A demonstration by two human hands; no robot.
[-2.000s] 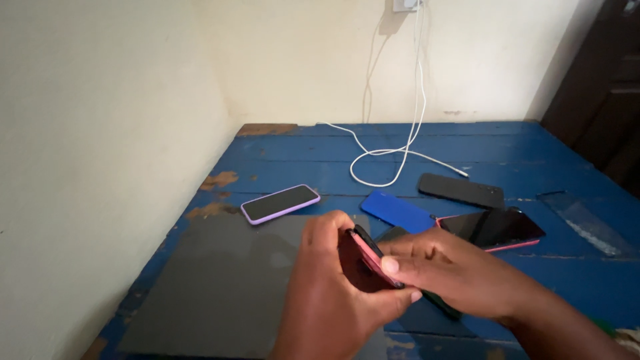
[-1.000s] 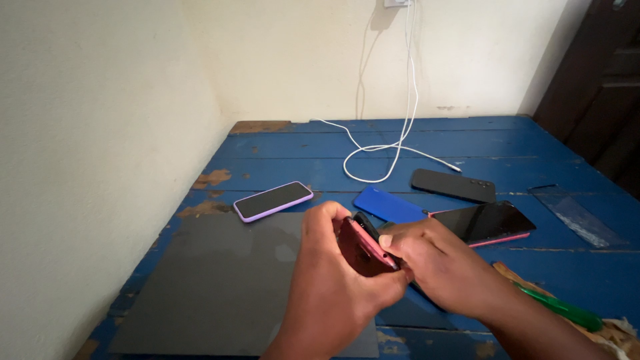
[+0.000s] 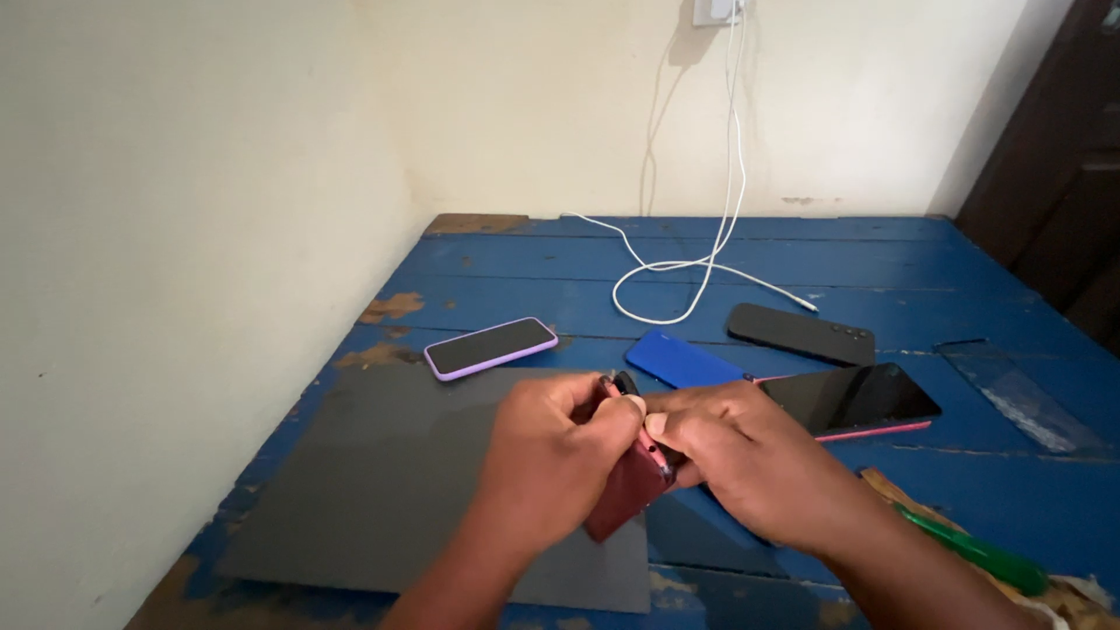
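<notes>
Between my two hands is a dark red phone case with a pink edge, held above the right part of a dark grey mat. My left hand grips its upper left side, the thumb on the pink edge. My right hand pinches the same edge from the right with thumb and fingers. A black part shows behind the edge; whether it is a phone cannot be told. Just beyond my hands lies a blue phone case, and right of it a phone with a pink edge, screen up.
A purple-edged phone lies on the blue wooden table, by the mat's far edge. Further right are a black phone case and a clear plastic strip or pouch. A white cable loops behind. A green-handled tool lies near right.
The dark red case has been turned, so its lower end now points down toward the mat. My left thumb has moved onto the pink edge, close to my right thumb.
</notes>
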